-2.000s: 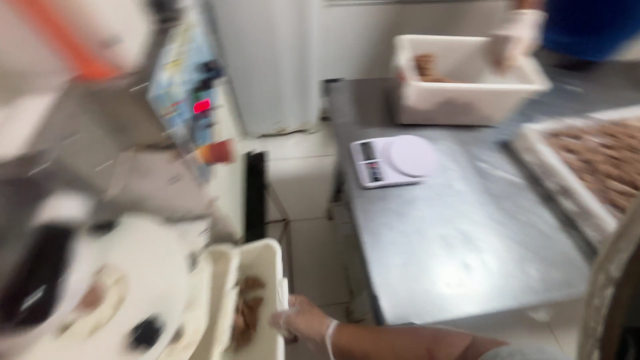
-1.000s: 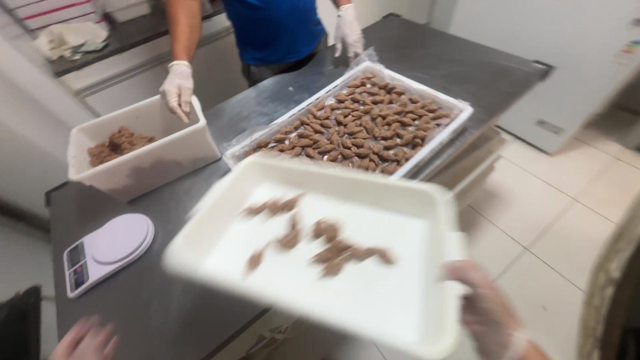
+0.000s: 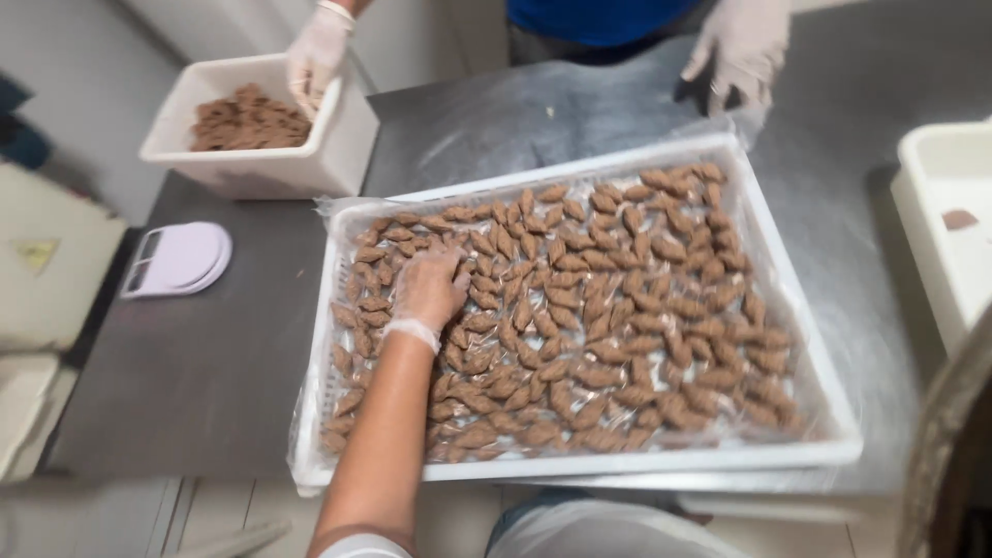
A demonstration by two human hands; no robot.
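Observation:
My left hand, in a thin clear glove, reaches down among brown spindle-shaped croquettes. Its fingertips touch those near the left side; whether it grips one is hidden. The croquettes lie on clear plastic film in a large white perforated crate on the metal table. Out of view is my right hand. At the right edge, a cream plastic tray is partly visible, with a small brown piece inside. A lilac kitchen scale sits left of the crate.
Across the metal table, a co-worker in blue has one gloved hand at the rim of a deep white bin holding brown mixture. The co-worker's other gloved hand is over the table behind the crate.
The cream tray, earlier held by my right hand in front of the crate, is now at the right. My left hand has moved from near the scale into the crate. The view has shifted strongly.

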